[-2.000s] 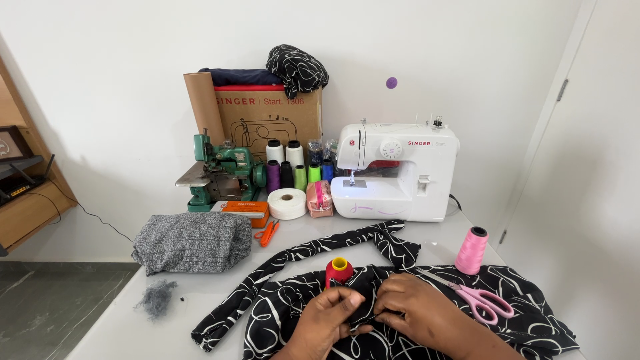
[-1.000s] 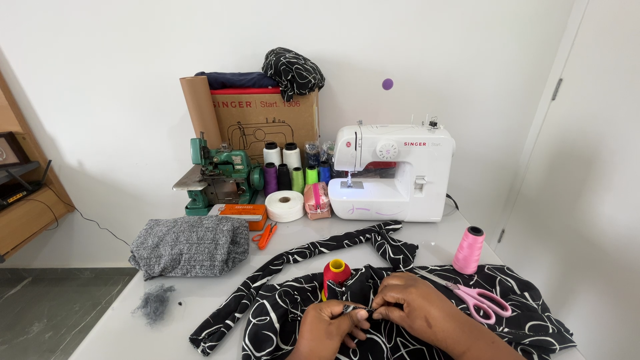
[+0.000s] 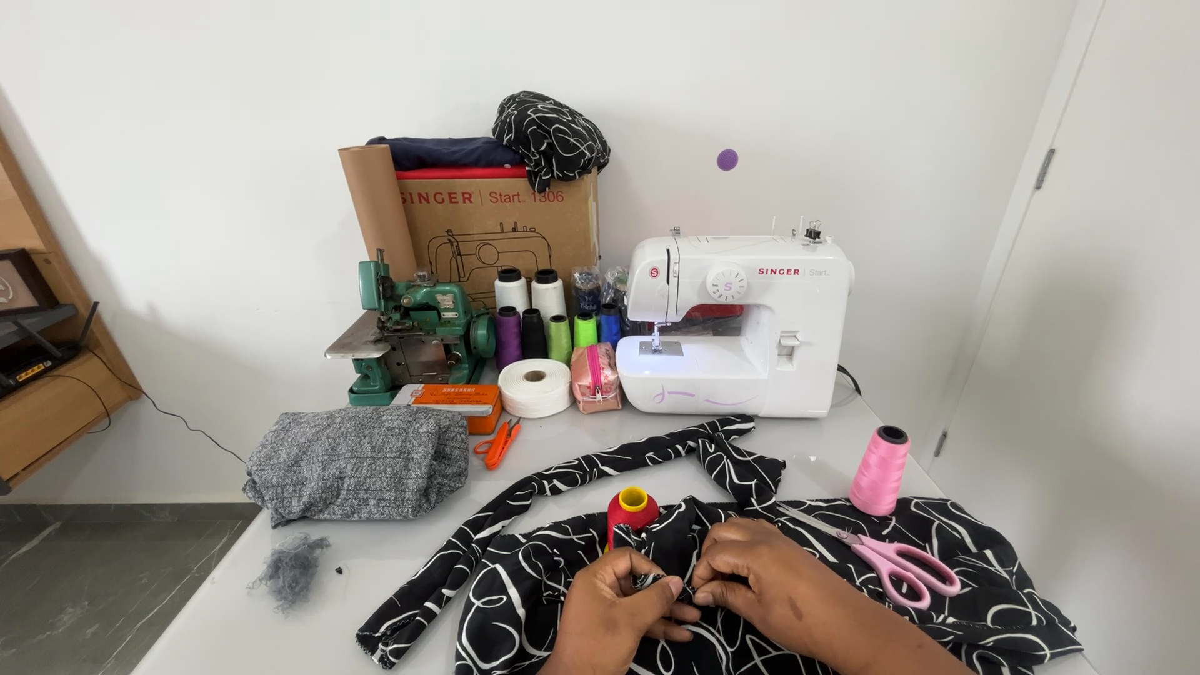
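Note:
My left hand (image 3: pixel 623 605) pinches the edge of a black fabric with white looping lines (image 3: pixel 534 600), spread over the front of the table. Close beside it, my right hand (image 3: pixel 764 581) grips the same cloth between thumb and fingers. What lies between the fingertips is too small to tell. Just behind my left hand stands a red thread cone (image 3: pixel 633 509) with a yellow core, partly hidden by cloth. Pink-handled scissors (image 3: pixel 891 562) rest on the fabric to the right of my right hand. A long strip of the same print (image 3: pixel 562 478) curves behind the hands.
A white Singer sewing machine (image 3: pixel 736 328) stands at the back, its lamp lit. Left of it are thread cones (image 3: pixel 508 337), a green overlock machine (image 3: pixel 427 323), a white tape roll (image 3: pixel 534 389) and orange thread snips (image 3: pixel 499 444). Grey knit fabric (image 3: pixel 356 464) lies left; a pink cone (image 3: pixel 879 473) stands right.
My fingers have shifted slightly on the cloth, and both hands stay close together at the same part of it. The other things have not plainly moved.

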